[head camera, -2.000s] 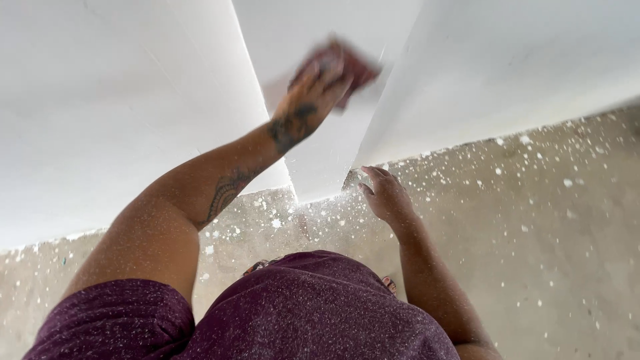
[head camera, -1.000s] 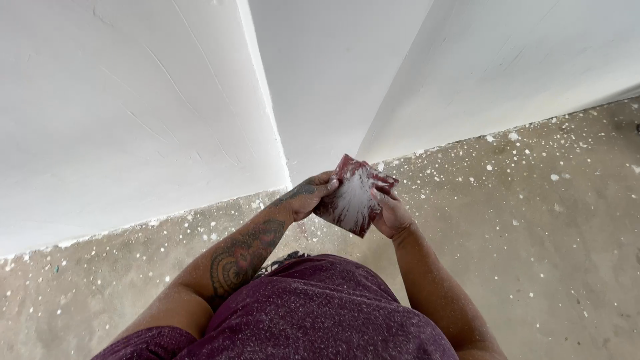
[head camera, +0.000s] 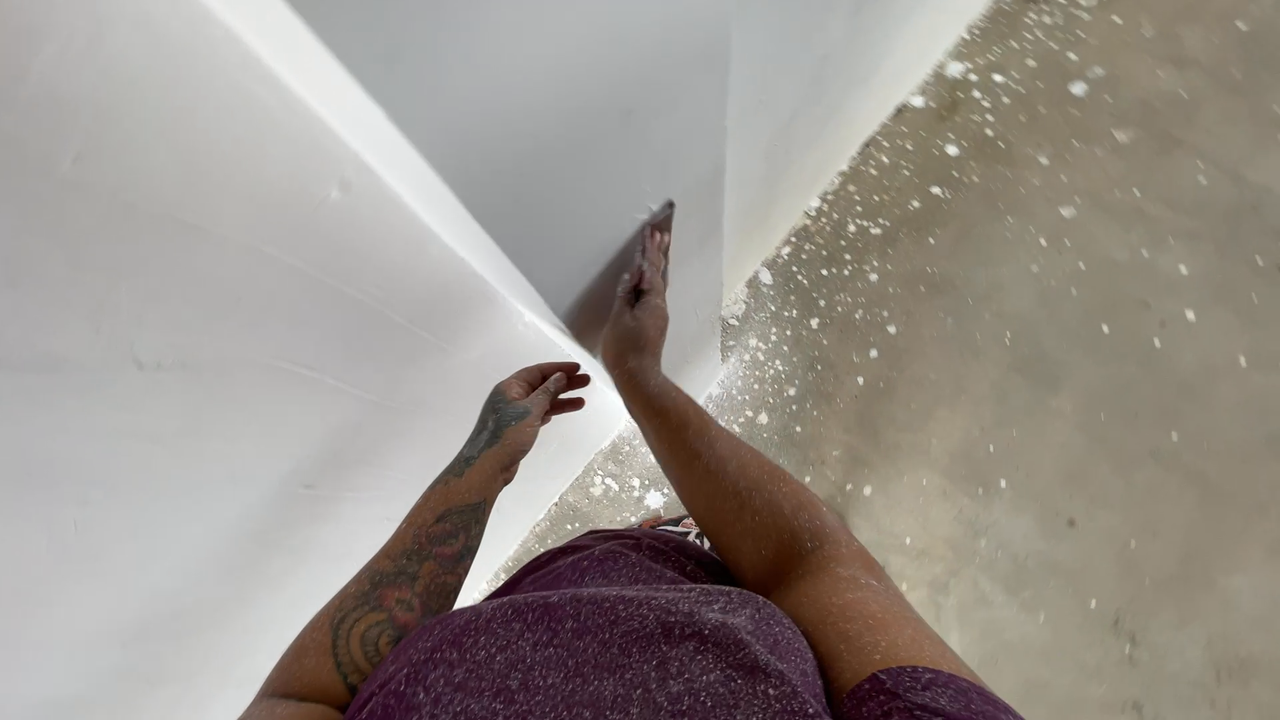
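My right hand (head camera: 640, 305) presses a reddish-brown sheet, which looks like sandpaper (head camera: 602, 300), flat against the grey-white wall face (head camera: 560, 130) between two corners. Its fingers point up along the sheet, and the palm covers part of it. My left hand (head camera: 545, 400) holds nothing; its fingers are slightly bent and apart, close to the lower end of the bright wall edge (head camera: 430, 195). White dust lies on both hands and forearms.
A broad white wall (head camera: 200, 330) with faint scratches fills the left side. Another white wall face (head camera: 790, 130) meets the concrete floor (head camera: 1050, 400), which is spotted with white splashes. My dusty purple shirt shows at the bottom.
Two seconds ago my left hand rubbed the sheet on the wall; one second ago both hands held it, white with dust. Now only my right hand has it, on the wall. The view has turned.
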